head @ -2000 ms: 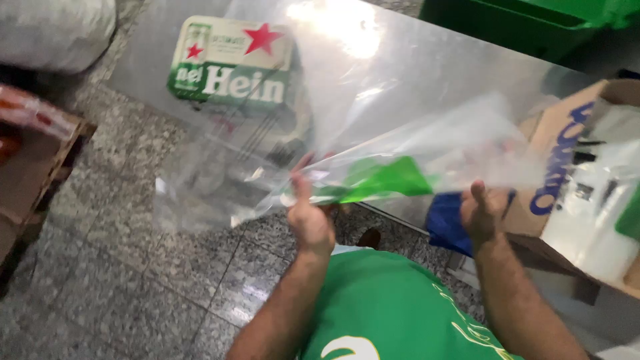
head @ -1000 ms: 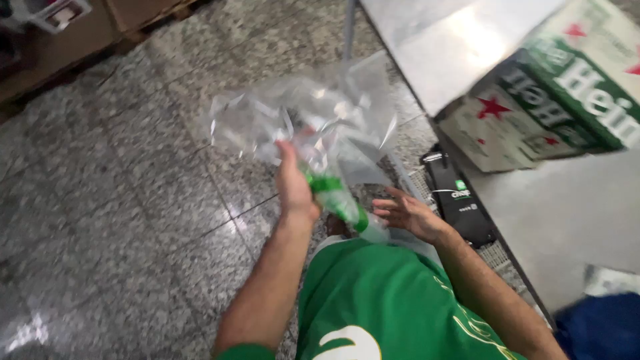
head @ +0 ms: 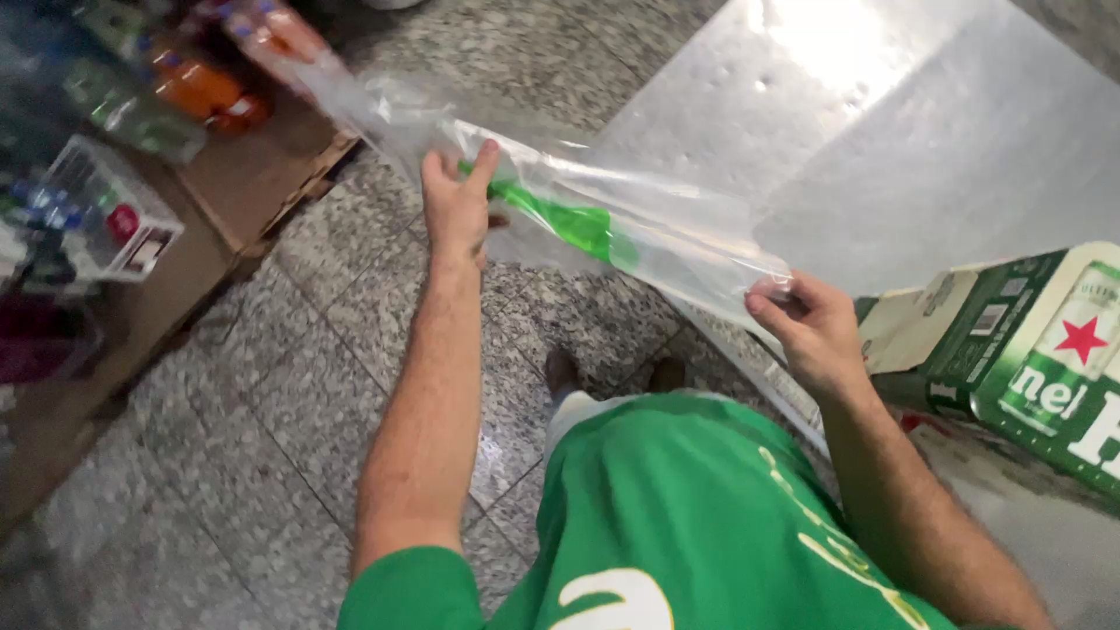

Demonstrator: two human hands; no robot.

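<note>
A clear plastic bag (head: 691,206) with a green printed patch is stretched between my two hands over the floor and the metal table's edge. My left hand (head: 459,197) grips its gathered part near the patch, thumb and fingers pointing up. Between thumb and fingers, my right hand (head: 809,324) pinches the bag's other end. Beyond my left hand the loose plastic trails toward the upper left, where its end is blurred. A green Heineken carton (head: 1006,341) sits on the table just right of my right hand.
The shiny metal table (head: 840,149) spans the upper right. At left, a cardboard-covered pallet (head: 254,166) holds orange bottles (head: 210,92) and a white plastic basket (head: 122,210). Speckled floor tiles (head: 297,394) lie below, with my shoes (head: 612,372) near the table.
My right hand, apart from the bag a second ago, now pinches it. The bag has gone from bunched up to drawn out lengthwise between both hands. The view has shifted.
</note>
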